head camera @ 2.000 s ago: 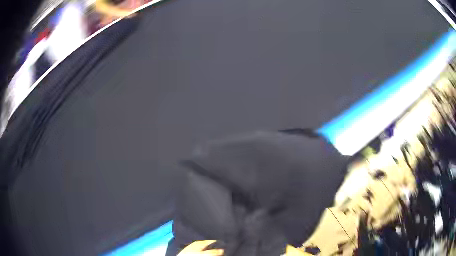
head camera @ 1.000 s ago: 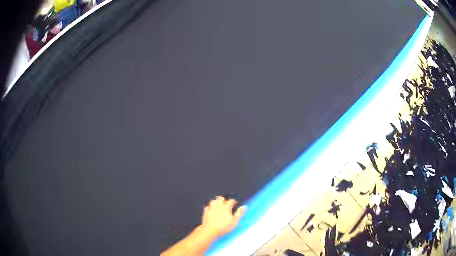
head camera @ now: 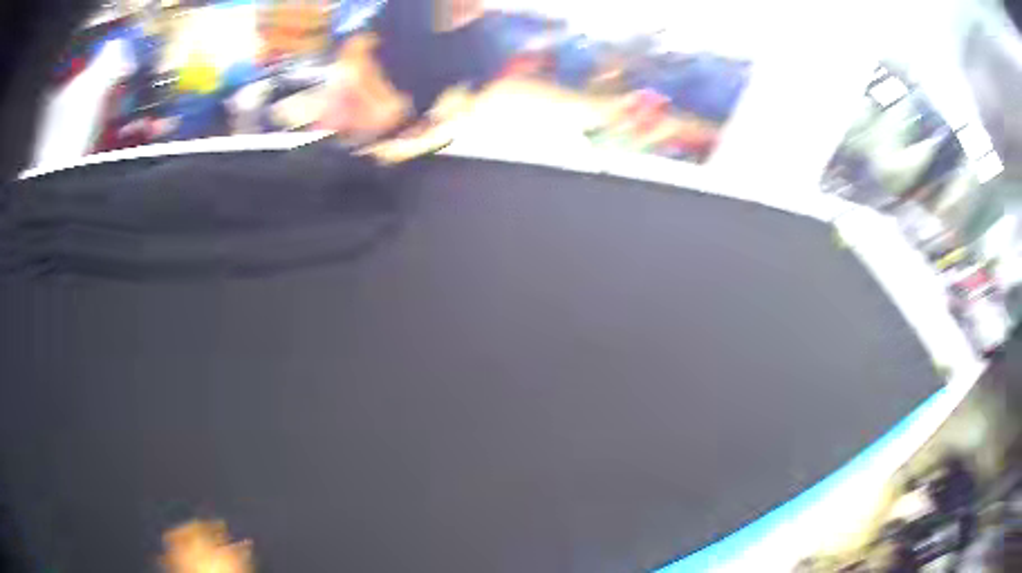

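The black fabric layers [head camera: 482, 369] cover the table as a wide, flat dark sheet. At the far left the fabric lies in wrinkled folds [head camera: 202, 218] along the far edge. One hand, which looks like my left hand [head camera: 207, 548], shows small and blurred at the bottom left, over the fabric. Its fingers are too blurred to tell open from shut. My right hand is not in view.
A person [head camera: 431, 56] stands across the table, with blurred arms at the far edge by the folds. The table's near edge [head camera: 807, 509] is blue and white at lower right. Pale rails [head camera: 902, 280] cross the right end. Scraps [head camera: 930, 504] lie on the floor.
The view has swung up and towards the table's far side and right end. The person across has come into view. The hand now shows farther left and lower, away from the blue edge.
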